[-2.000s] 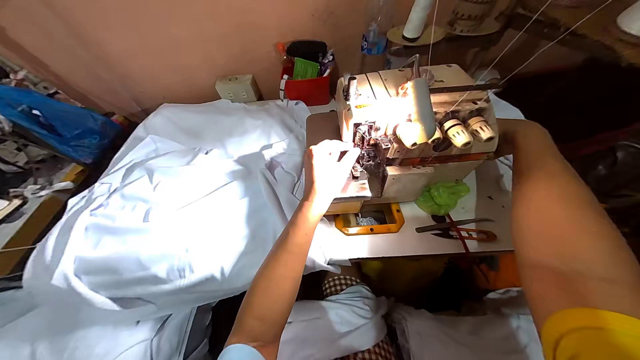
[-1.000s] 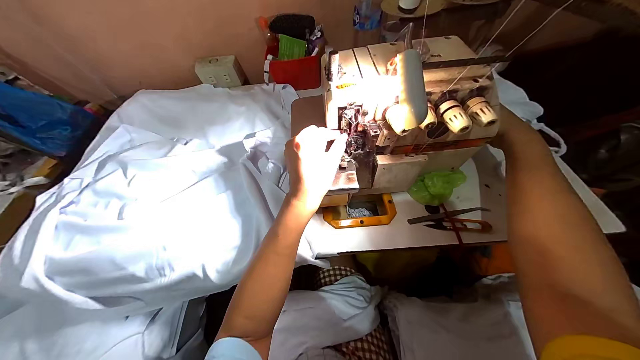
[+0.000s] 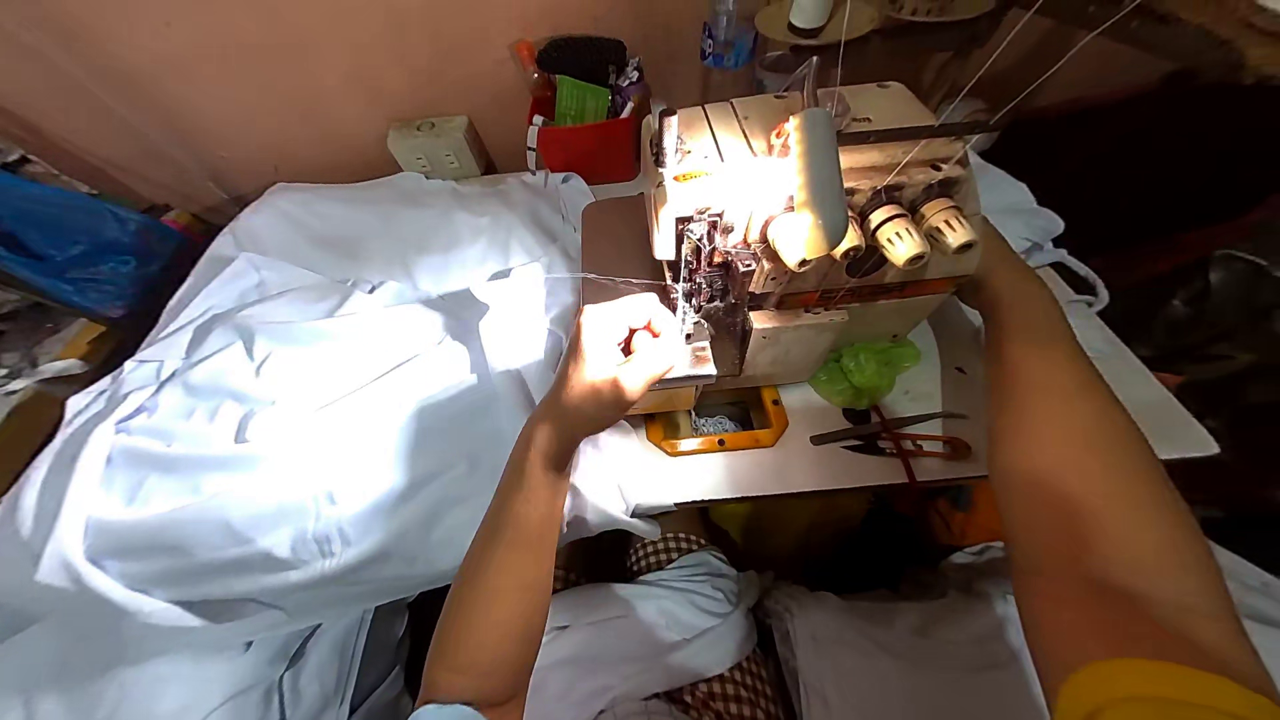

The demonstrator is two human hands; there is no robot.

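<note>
An overlock sewing machine [image 3: 800,230], lit by its lamp, stands on a white table. My left hand [image 3: 625,350] is at its needle area with thumb and fingers curled together; glare hides whether a thread is pinched between them. White thread [image 3: 610,279] runs from the needle area leftward over the white cloth [image 3: 300,360]. My right hand [image 3: 980,265] reaches behind the machine's right end, its fingers hidden there.
Thread snips [image 3: 925,445], tweezers [image 3: 880,430] and a green plastic bag [image 3: 865,370] lie in front of the machine. An orange-framed tray [image 3: 768,418] holds thread scraps. Behind are a red container [image 3: 590,150], a power outlet [image 3: 438,150] and a plastic bottle [image 3: 730,40].
My left hand has moved slightly down and away from the needle area, where it was close against the mechanism. My right arm still reaches to the machine's right end.
</note>
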